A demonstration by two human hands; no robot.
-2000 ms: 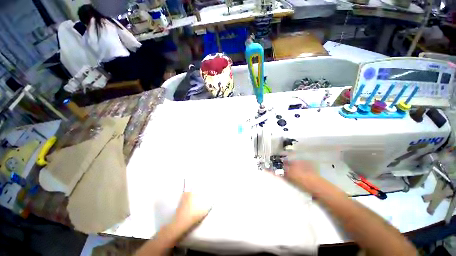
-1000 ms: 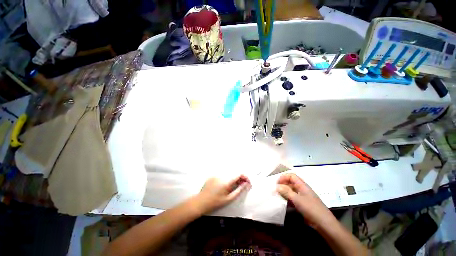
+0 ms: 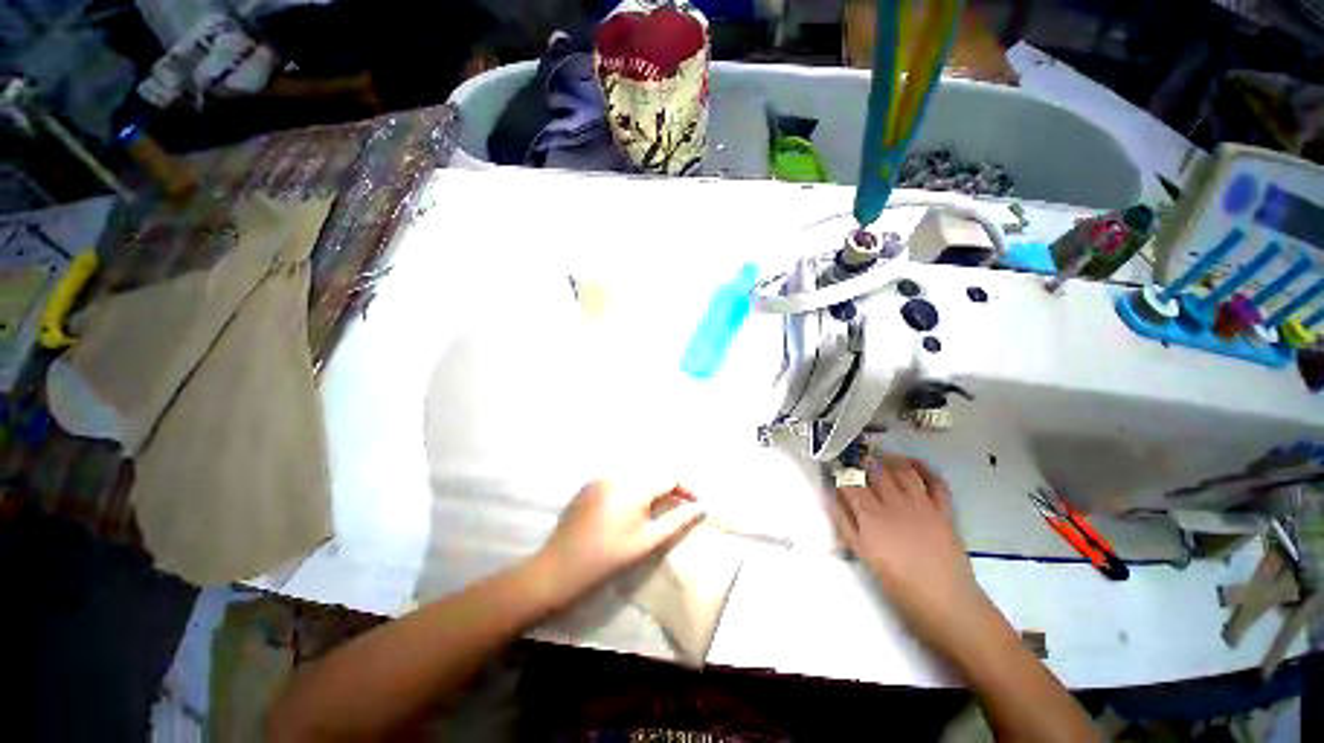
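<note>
A pale cut panel (image 3: 501, 479), nearly white under the glare, lies on the white table in front of me and reaches toward the machine head (image 3: 835, 378). My left hand (image 3: 617, 530) rests on the cloth with thumb and fingertips close together at a fold. A folded corner (image 3: 697, 588) hangs toward the table's front edge beside it. My right hand (image 3: 897, 530) lies palm down, fingers spread, just in front of the presser foot area. The needle is hidden. Whether the right fingers press cloth is unclear in the glare.
Khaki panels (image 3: 240, 421) lie on the plaid side table at left. Red-handled snips (image 3: 1077, 533) lie under the machine arm. A light-blue piece (image 3: 719, 322) is left of the head. A teal-yellow handle (image 3: 897, 109) stands on top. A floral bundle (image 3: 654, 95) is behind.
My right hand has moved from the cloth's front edge up to the presser foot area. My left hand has shifted slightly left, and the cloth's front corner is now folded. The view has shifted.
</note>
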